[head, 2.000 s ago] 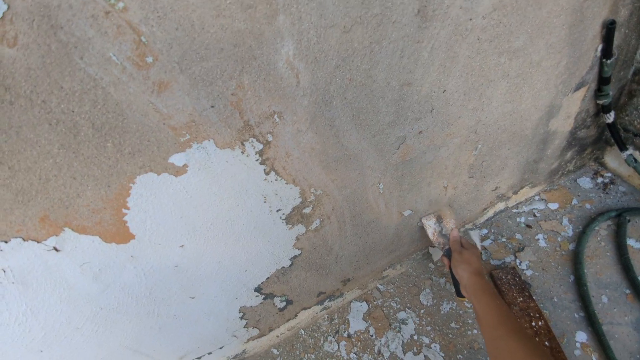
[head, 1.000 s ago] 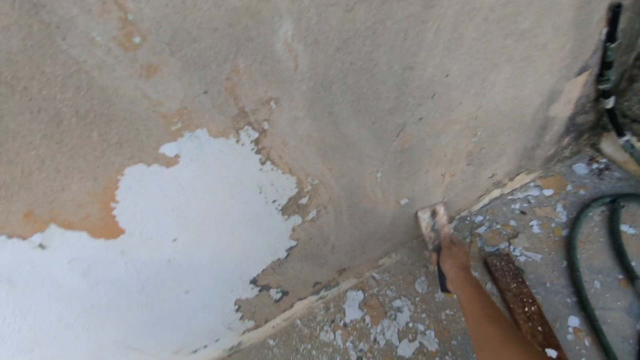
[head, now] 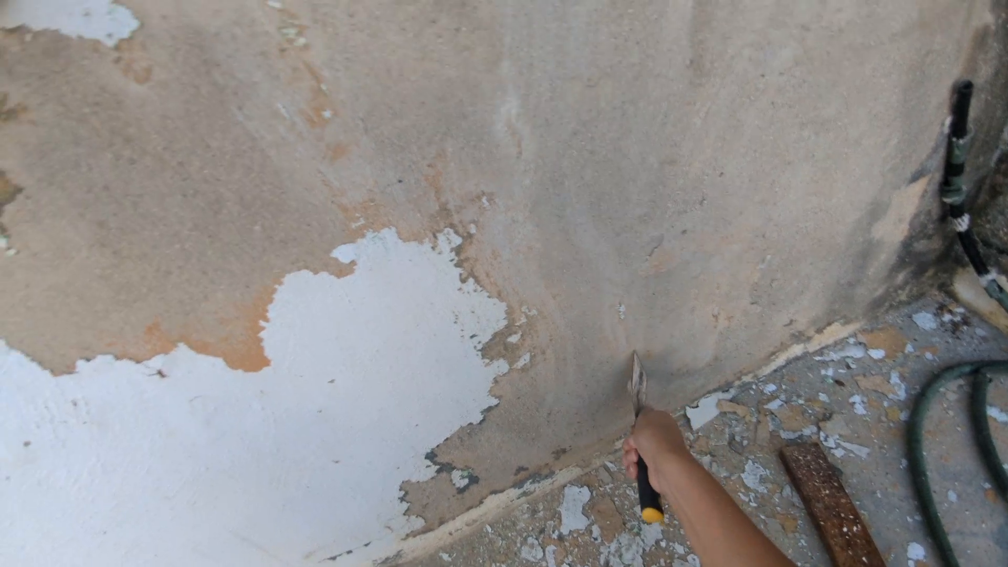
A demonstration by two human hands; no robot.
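Note:
My right hand [head: 657, 445] is closed around the black handle of a scraper [head: 639, 382], whose handle ends in a yellow cap. The metal blade is turned nearly edge-on, with its tip at or close to the bare grey-brown wall [head: 598, 236], low down near the floor joint. Left of the blade, white paint [head: 370, 346] with a ragged edge covers the lower wall. A small paint fleck [head: 621, 311] sits on the wall just above the blade. My left hand is out of view.
Paint flakes [head: 575, 508] litter the concrete floor along the wall base. A rusty, speckled bar or board [head: 831, 504] lies right of my forearm. Farther right is a coiled green hose [head: 917, 441]. A black taped pipe or hose [head: 955, 169] stands at the wall's right end.
My right hand has moved left along the wall base with the scraper. The blade, seen broad side on earlier, is now turned nearly edge-on.

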